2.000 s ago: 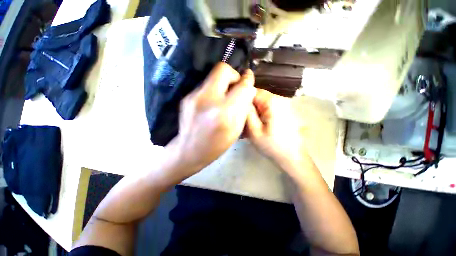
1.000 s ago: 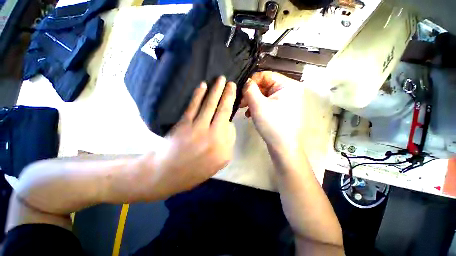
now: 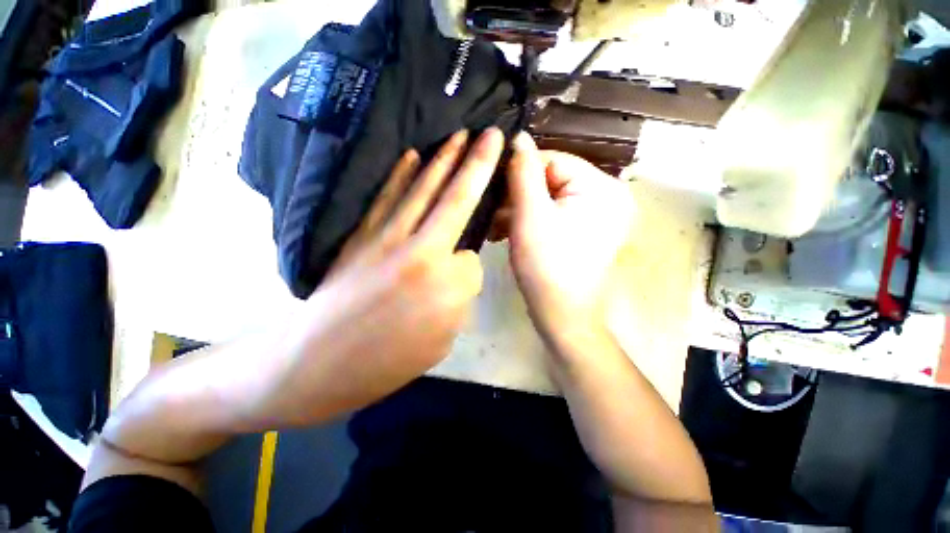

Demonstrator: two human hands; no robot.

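A black bag in assembly (image 3: 354,156) lies folded at the left of the sewing machine, with printed text and a short pale zipper line (image 3: 457,68) on it. Its right edge lies by the presser foot (image 3: 529,62). My left hand (image 3: 401,281) lies on the bag with fingers spread, pressing the fabric down. My right hand (image 3: 563,224) pinches the seam edge (image 3: 504,177) between thumb and fingers, just below the presser foot. The fingertips under the edge are partly hidden.
Black zippered strips (image 3: 104,109) lie at the upper left. A black pouch (image 3: 57,333) lies at the left table edge. The pale machine body (image 3: 802,125) stands at the right, with red-handled snips (image 3: 892,260) and black wires beside it. A brown machine bed (image 3: 635,104) lies under the head.
The label side of the bag has turned, so printed text shows where the white label was. My left hand has shifted from gripping at the seam to lying flat on the fabric. My right hand still pinches the edge.
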